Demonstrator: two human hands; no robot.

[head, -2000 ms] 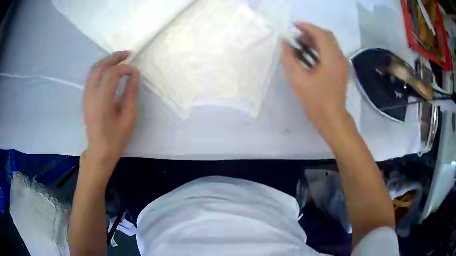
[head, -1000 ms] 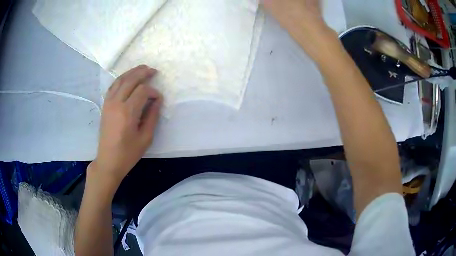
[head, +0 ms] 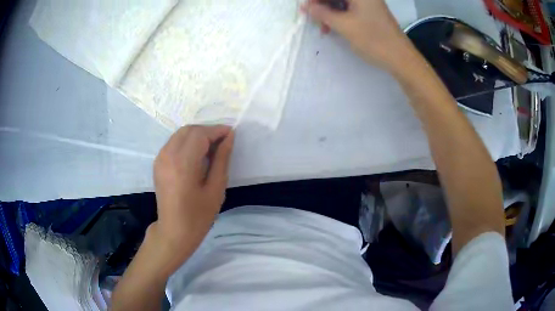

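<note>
The cream lace garment panel (head: 201,67) lies on the white cloth. A thin white tape (head: 268,75) is stretched diagonally over its right part between my hands. My left hand (head: 193,173) pinches the tape at the panel's lower edge, and the tape (head: 85,144) runs on from it to the left. My right hand (head: 359,24) is at the panel's upper right, its fingertips at the tape's upper end. A small dark tool, seemingly the thread snips (head: 336,4), shows in my right hand, cut off by the top edge.
The dark iron (head: 453,64) with a wooden handle (head: 490,53) rests at right, its cord running right. A shiny metal rest (head: 524,115) is beside it. A red tray (head: 523,17) is at upper right. Stacked cut panels (head: 61,267) hang low at left. The table's front edge borders a dark gap.
My left hand has moved right and down along the panel's lower edge. My right hand has come back from the top edge. The tape now stretches between them across the panel.
</note>
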